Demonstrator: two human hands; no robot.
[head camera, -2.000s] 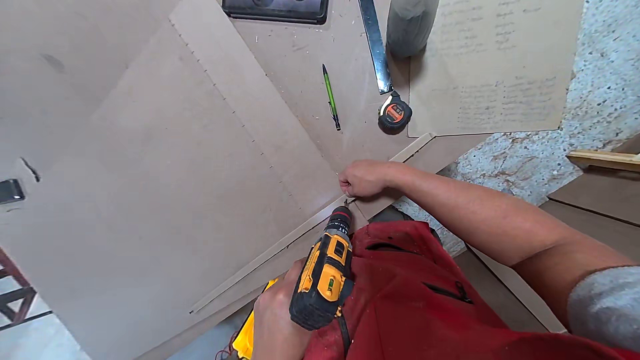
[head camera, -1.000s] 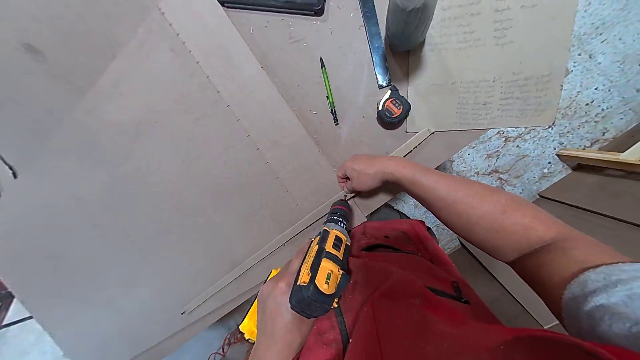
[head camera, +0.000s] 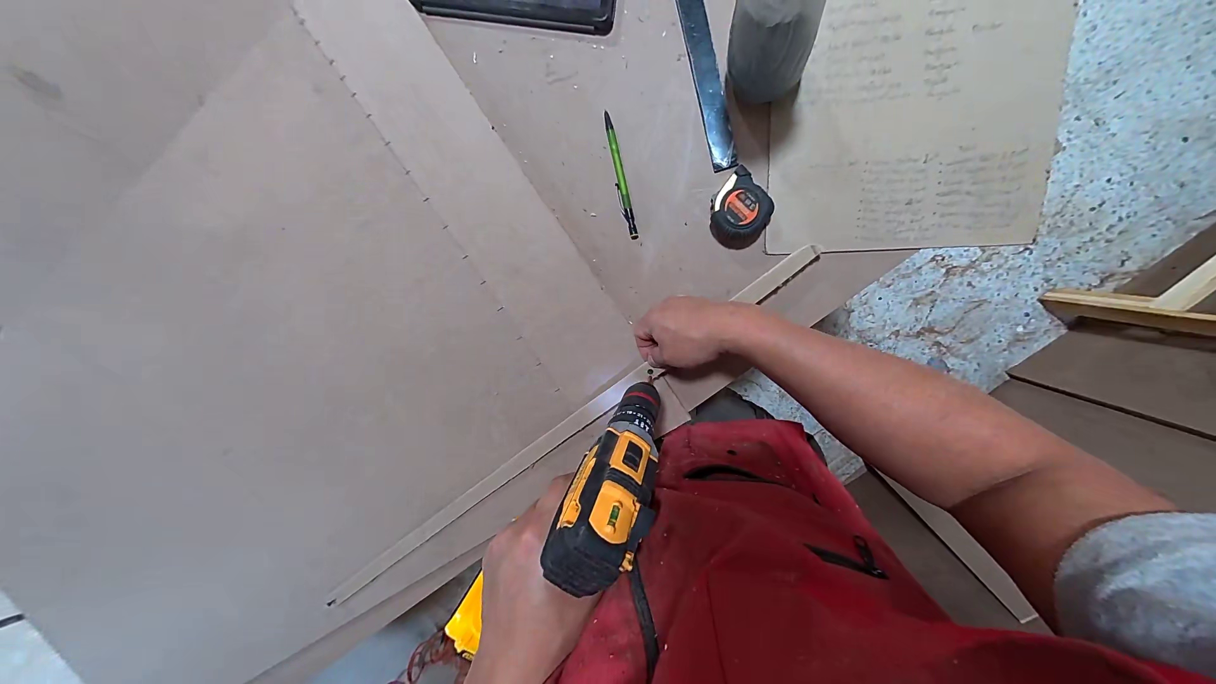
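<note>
My left hand grips a yellow and black cordless drill, its chuck pointing up at a narrow wooden strip. The drill's tip is at the strip, beside a small dark spot. My right hand has its fingers curled on the strip just above the tip; its fingertips are partly hidden. The strip lies slantwise along the near edge of a large brown board and passes under my right hand. A light shines on the strip beside the chuck.
Beyond my hands lie a green mechanical pencil, a tape measure, a metal ruler and a board with handwriting. A grey cylindrical container stands near the ruler. A wooden frame piece is at the right.
</note>
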